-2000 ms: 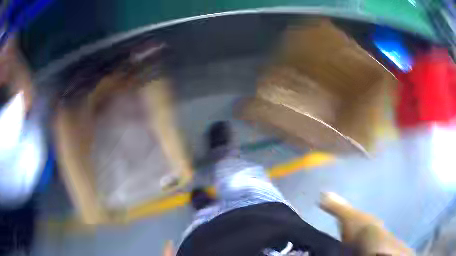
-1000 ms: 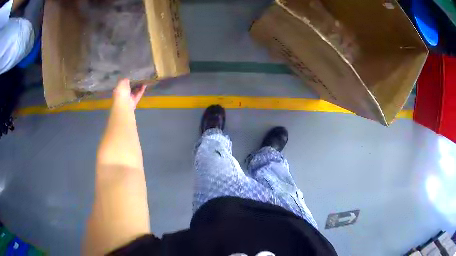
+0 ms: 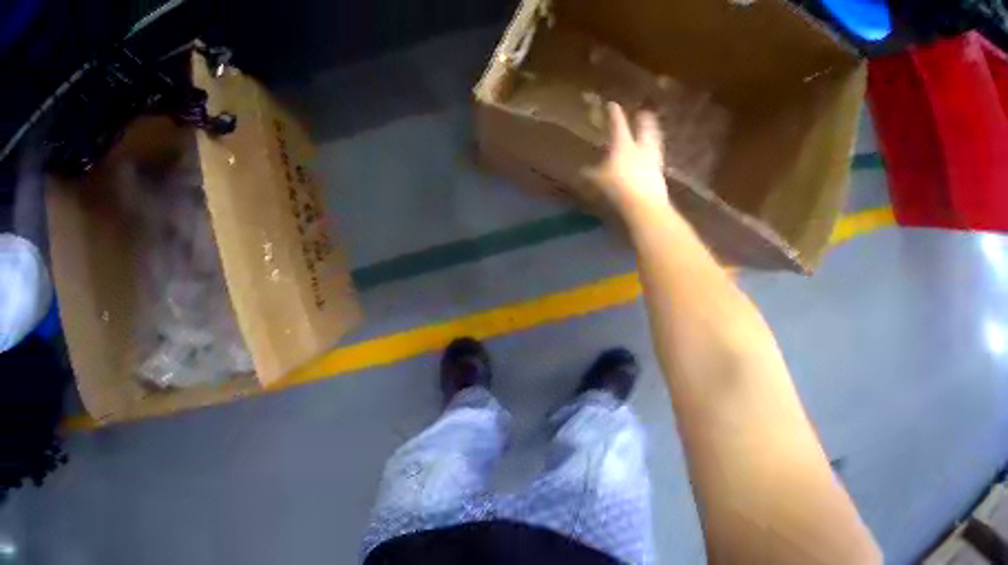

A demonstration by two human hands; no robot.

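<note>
My right hand [image 3: 632, 166] reaches forward to the near edge of the right cardboard box [image 3: 774, 228]. Its fingers are apart over the rim; the thumb side is partly hidden, and whether it touches the box I cannot tell. I see nothing held in it. This box is open, with a little pale, crumpled material inside. The left cardboard box [image 3: 290, 221] is open too and holds clear plastic bags [image 3: 188, 320]. My left hand is out of the picture.
A red bin [image 3: 940, 132] stands at the right, beside the right box. Black cords [image 3: 133, 105] hang over the left box's far end. A blue seat [image 3: 858, 16] shows at the top right. Part of a person in white [image 3: 22, 289] is at the left edge. Yellow and green lines cross the floor.
My left hand was at the left box's near edge and has left the picture. My right arm has come in and reached to the right box. The view has shifted, and both boxes appear turned.
</note>
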